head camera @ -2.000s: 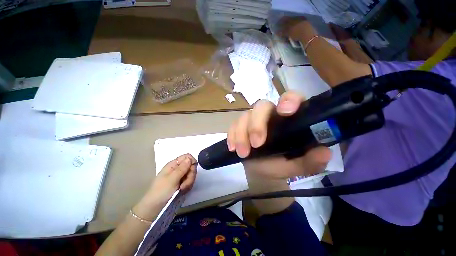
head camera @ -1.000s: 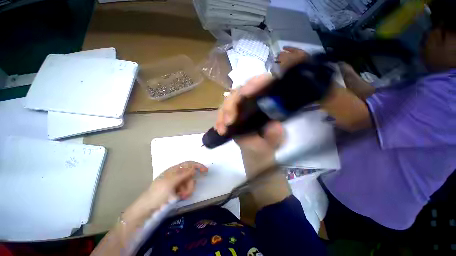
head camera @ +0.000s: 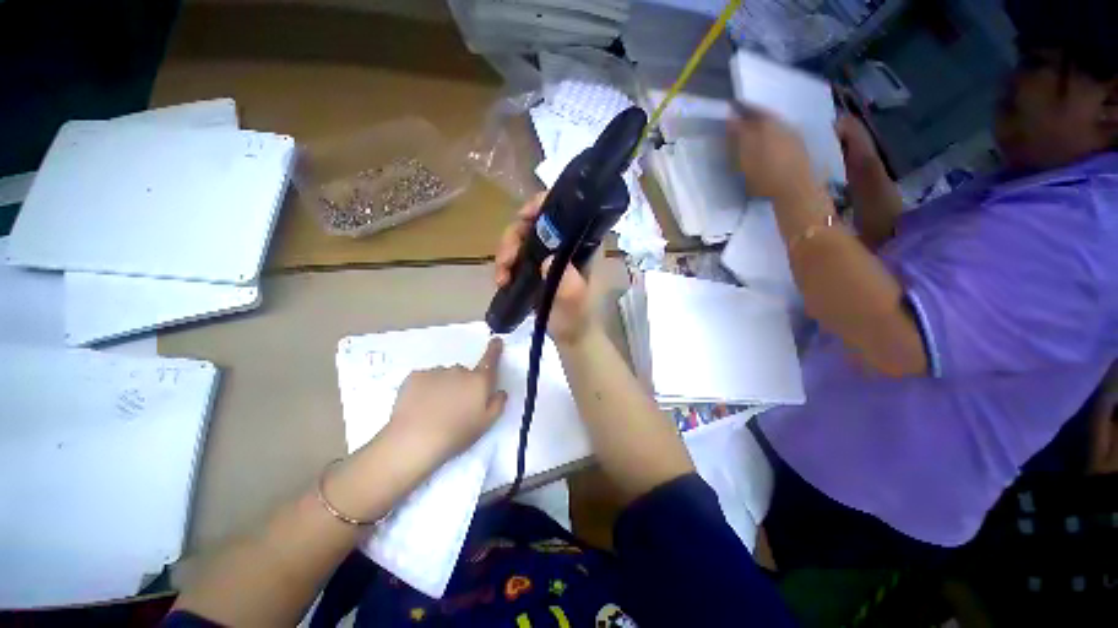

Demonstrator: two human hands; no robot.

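Observation:
A white device panel (head camera: 368, 368) lies flat in front of me. My right hand (head camera: 546, 264) is around a black electric screwdriver (head camera: 566, 215) with a blue-white label, its narrow end pointing down at the panel's upper part. My left hand (head camera: 448, 399) is over the panel, index finger extended to just below the screwdriver's end. Its curled fingers hold a flexible white pad sheet (head camera: 429, 521) that hangs towards my lap. The bit and anything under my fingertip are too small or hidden to tell.
A clear tray of screws (head camera: 386, 196) sits behind the panel. White panels (head camera: 153, 196) are stacked at left, more (head camera: 723, 337) at right. A black cord (head camera: 535, 380) hangs across the panel. A coworker in purple (head camera: 969, 356) handles a white piece at right.
The screwdriver has swung from a slanted to a steeper pose, its end now over the panel's upper part. My left index finger has moved up to it. The coworker has lifted a white piece.

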